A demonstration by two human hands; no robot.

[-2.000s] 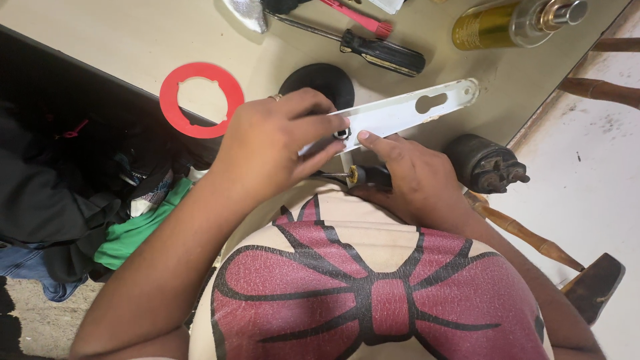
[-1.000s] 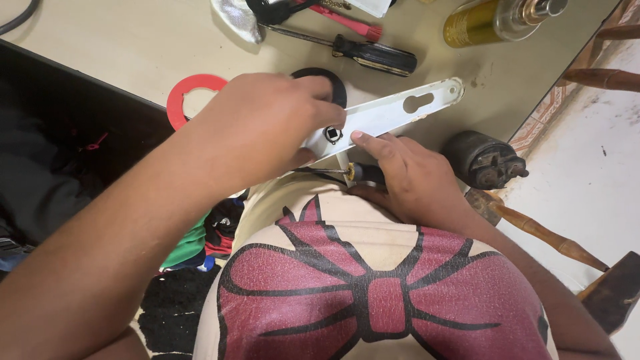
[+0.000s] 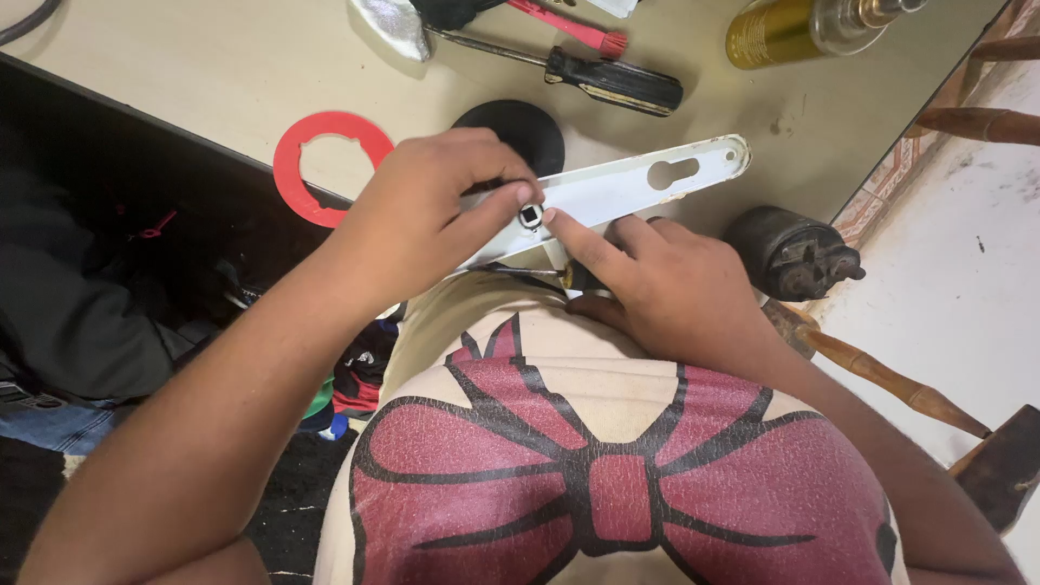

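A white metal door-handle backplate [image 3: 617, 191] with a keyhole cutout lies slantwise between my hands, near the table edge. My left hand [image 3: 447, 203] is on its left part, thumb and fingertips at a small ring with a square hole [image 3: 530, 215]. My right hand [image 3: 674, 276] rests its index fingertip beside that ring. Below that index finger, a small screwdriver [image 3: 569, 275] has its handle under my right hand and its shaft pointing left; whether the fingers close on it is partly hidden. A white handle part shows just below the plate.
On the table [image 3: 203, 73] are a red ring [image 3: 333, 122], a black disc [image 3: 520, 134], a larger screwdriver [image 3: 613, 80], a pink brush [image 3: 569, 24] and a glass bottle [image 3: 780, 34]. A black cylindrical part [image 3: 784, 252] stands at the right edge, near wooden chair parts [image 3: 902, 382].
My left hand first covers more of the ring's area, then its forearm swings in from the left; now the thumb and fingertips pinch beside the ring. My right hand stays nearly in place.
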